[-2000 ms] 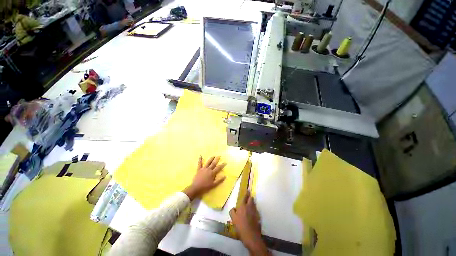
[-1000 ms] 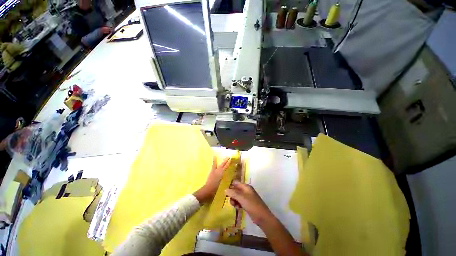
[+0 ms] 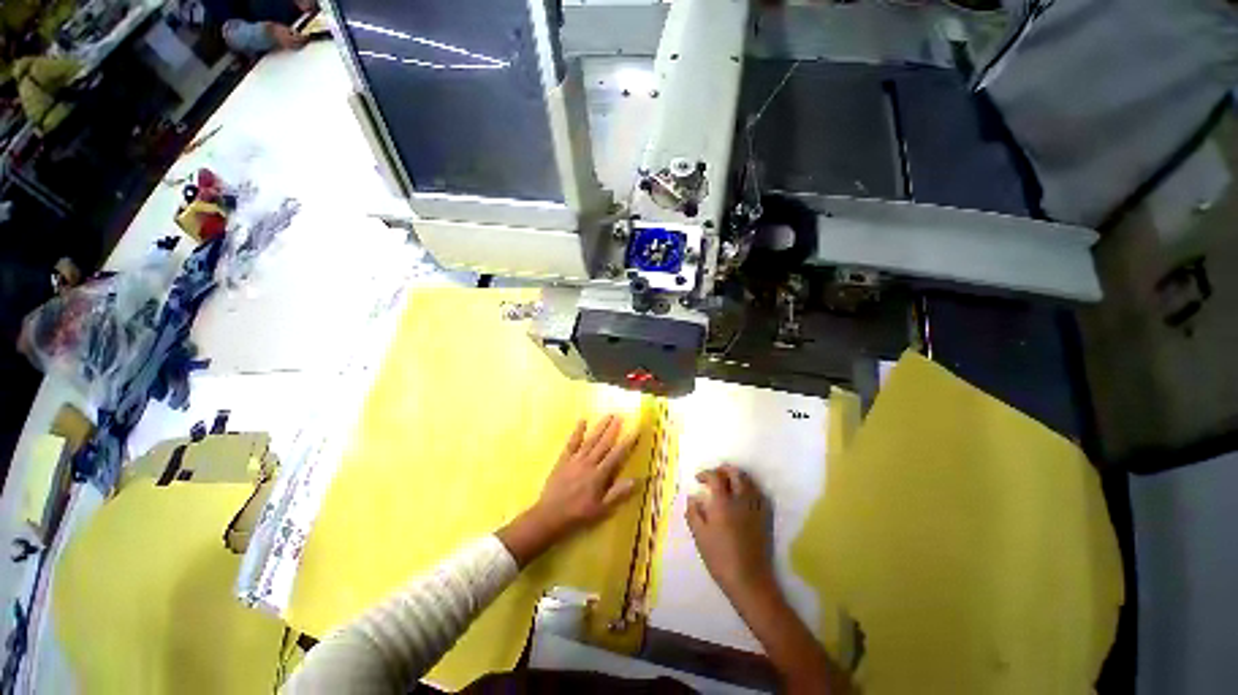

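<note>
A large yellow garment panel [image 3: 448, 448] lies to the left of the slot strip, its right edge along the strip. My left hand [image 3: 587, 478] lies flat on this panel, fingers spread, beside the strip. The template slot strip [image 3: 649, 509] is yellow with dark lines and runs down from the machine head [image 3: 638, 350]. My right hand [image 3: 730, 516] rests on the white template [image 3: 781, 468] right of the strip, fingers loosely bent. I see nothing in it. A second yellow panel [image 3: 964, 530] lies at the right.
Stacked panels [image 3: 163, 584] lie at the lower left. Dark scraps [image 3: 156, 373], a clear plastic bag [image 3: 82, 326] and a red-and-yellow object [image 3: 204, 211] are on the left table. The control screen [image 3: 462, 109] stands left of the head. A person's hand [image 3: 288, 37] shows at the top left.
The left panel's right edge now lies flat along the strip, with the strip's dark lines showing. My right hand has let go of the edge and moved right onto the template.
</note>
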